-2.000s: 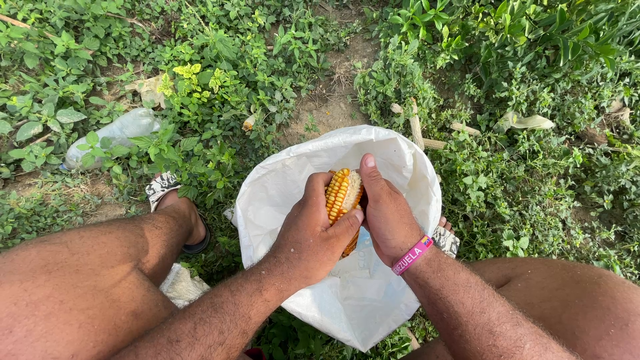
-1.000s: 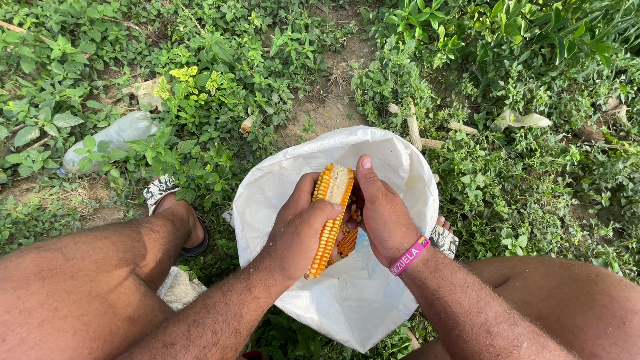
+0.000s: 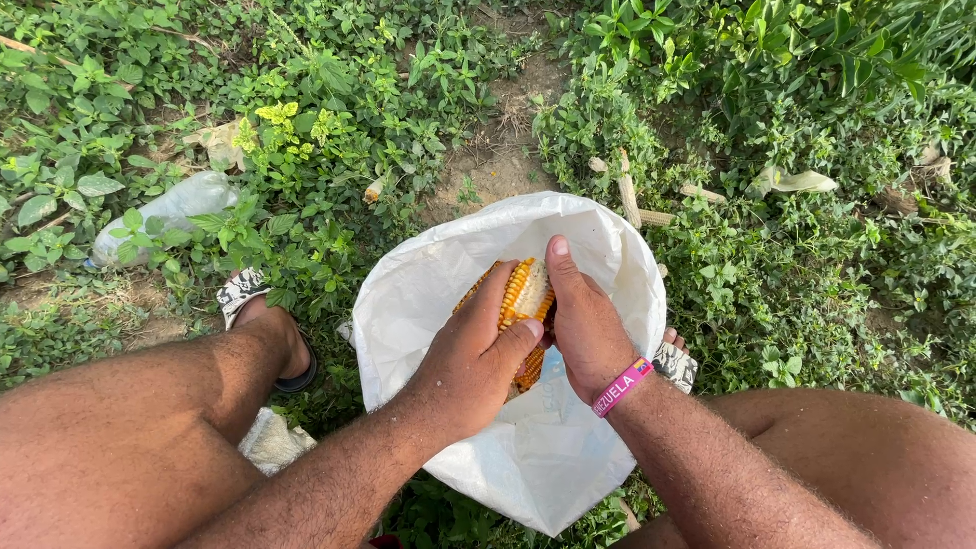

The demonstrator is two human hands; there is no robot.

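An ear of yellow-orange corn [image 3: 526,293], part of it stripped down to the pale cob, is gripped between both hands over the mouth of a white woven sack [image 3: 404,305]. My left hand [image 3: 476,343] wraps its left side, thumb lying across the kernels. My right hand [image 3: 591,328], with a pink wristband [image 3: 623,387], presses against its right side, thumb pointing up. More corn [image 3: 530,370] shows below the hands inside the sack; how much lies there is hidden. The fingertips of both hands are out of sight behind the ear.
Leafy weeds surround the sack. A clear plastic bottle [image 3: 171,213] lies at left. Bare cobs [image 3: 627,191] and dry husks [image 3: 797,181] lie beyond the sack to the right. My sandalled feet stand either side, with a pale cloth-like piece [image 3: 274,442] near the left leg.
The ear showed nearly full length a second ago, slanting down past my left hand; now my left hand covers more of it. Both hands stay over the sack.
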